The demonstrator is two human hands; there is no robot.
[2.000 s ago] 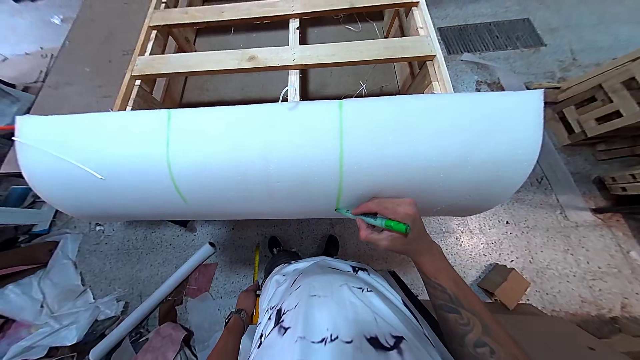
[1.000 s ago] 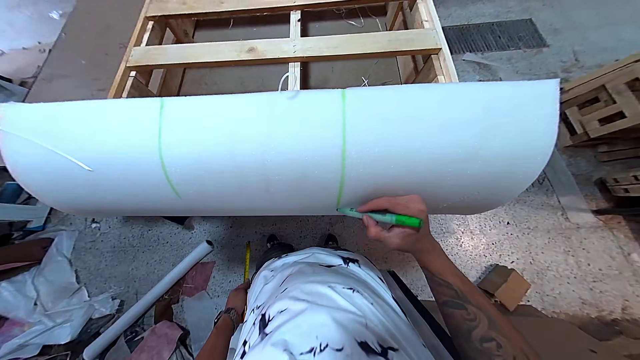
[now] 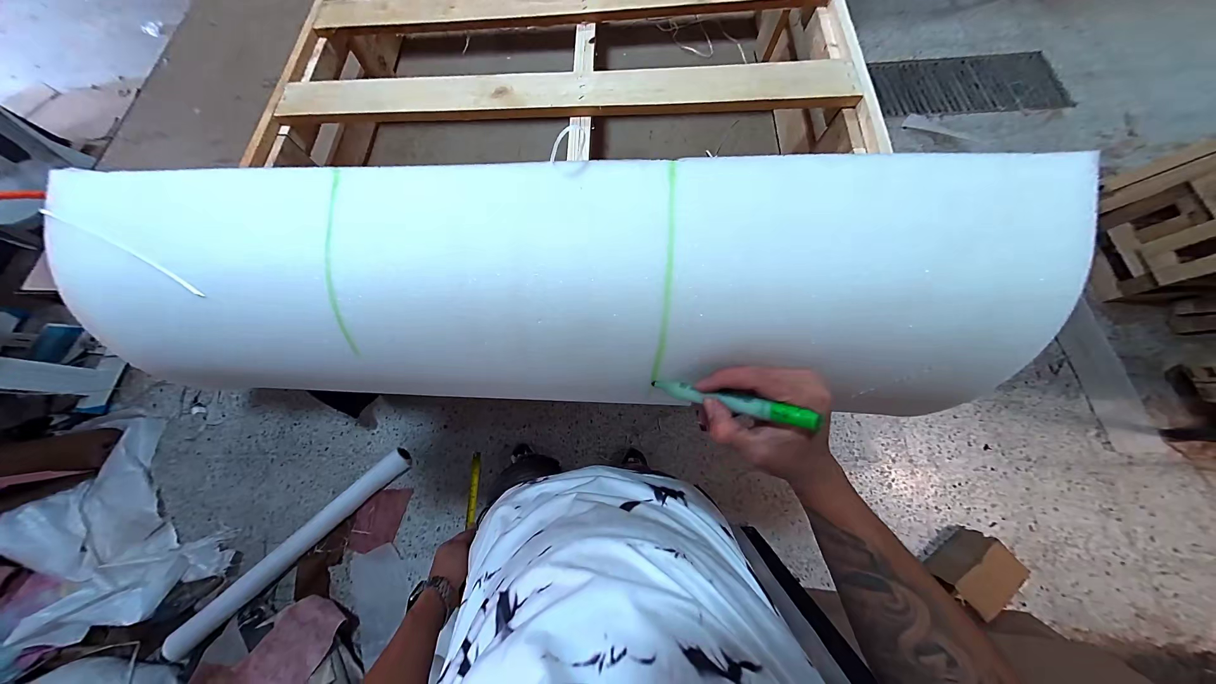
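A long white foam sheet (image 3: 494,275) with rounded ends lies over the near end of a wooden frame (image 3: 456,95). Two green lines run down it, one left of centre and one near the middle. My right hand (image 3: 769,418) is closed around a green marker (image 3: 741,405), whose tip touches the lower end of the middle line near the sheet's front edge. Low at my left side, my left hand (image 3: 454,560) is beside a yellow tape measure blade (image 3: 473,489) that sticks up from it; the tape's case is hidden.
A white tube (image 3: 285,556) and crumpled sheeting (image 3: 85,532) lie on the floor at left. A small cardboard box (image 3: 978,573) is on the floor at lower right, and wooden frames (image 3: 1168,228) stand at far right. A thin white strip (image 3: 123,252) rests on the foam's left end.
The marker tip stays at the lower end of the middle green line, and my right hand has barely moved. The view has shifted slightly.
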